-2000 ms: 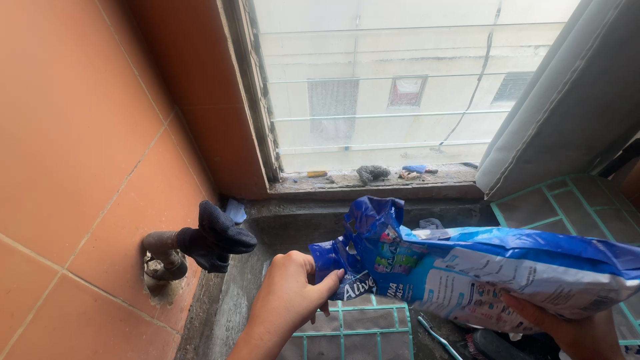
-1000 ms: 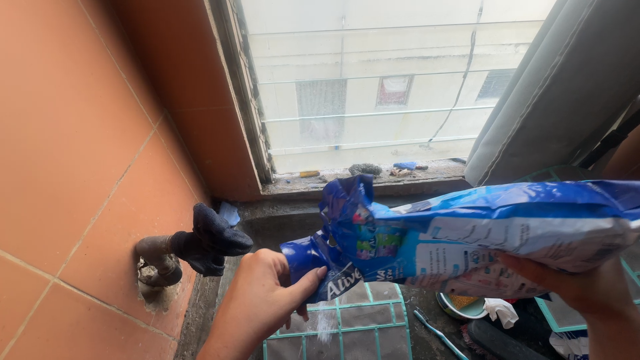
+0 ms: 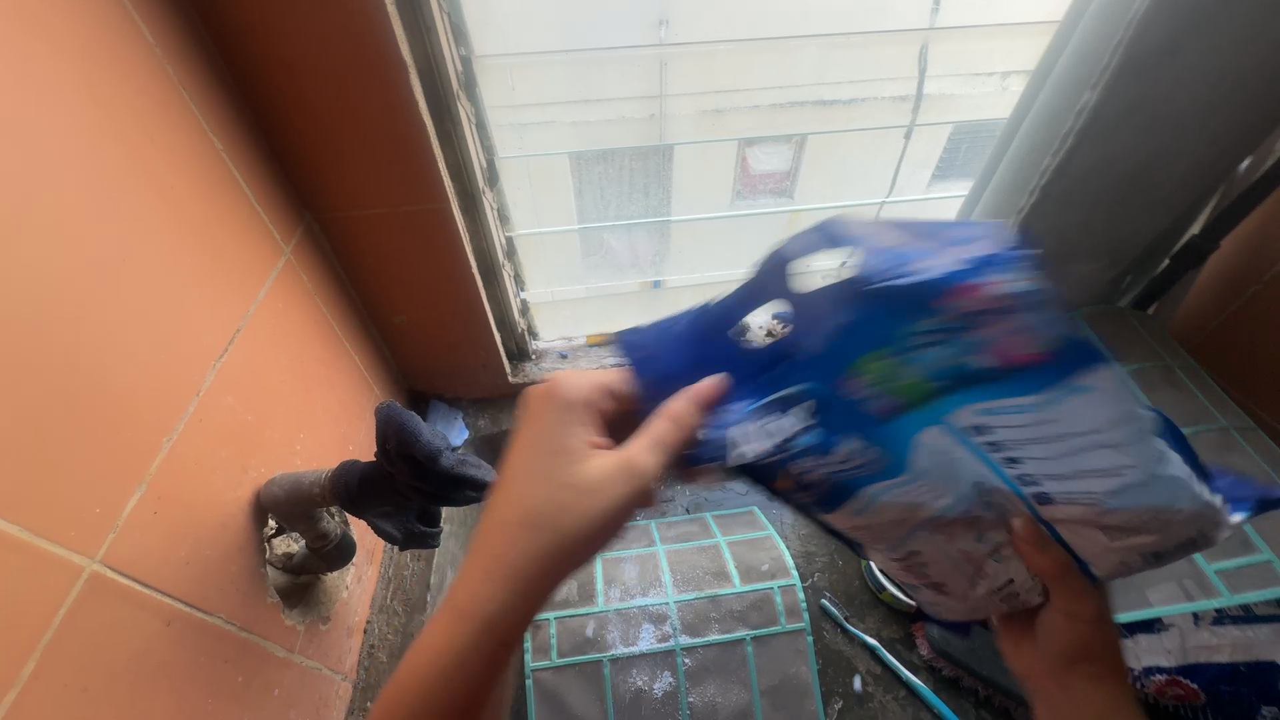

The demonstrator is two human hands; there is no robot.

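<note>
A blue and white plastic bag of detergent powder (image 3: 900,400), blurred by motion, is held up in both hands. My left hand (image 3: 610,440) grips its blue end near two cut-out handle holes. At the lower right, my right hand (image 3: 1060,600) holds the bag's fuller end from beneath. Below the bag lies a grey tile-patterned mat (image 3: 700,570) with turquoise lines, and white powder is scattered over its middle. A turquoise and white toothbrush (image 3: 890,660) rests on the dark floor to the right of this mat.
On the left tiled wall, a pipe (image 3: 300,500) juts out with a dark glove (image 3: 415,475) over its end. A louvred window (image 3: 760,130) stands ahead above a dirty sill. A dark brush (image 3: 950,655) and another blue package (image 3: 1200,660) lie at the lower right.
The bag was held nearly level lower down; it is now raised and shows its broad face and handle holes. White powder shows on the mat, more than a second ago.
</note>
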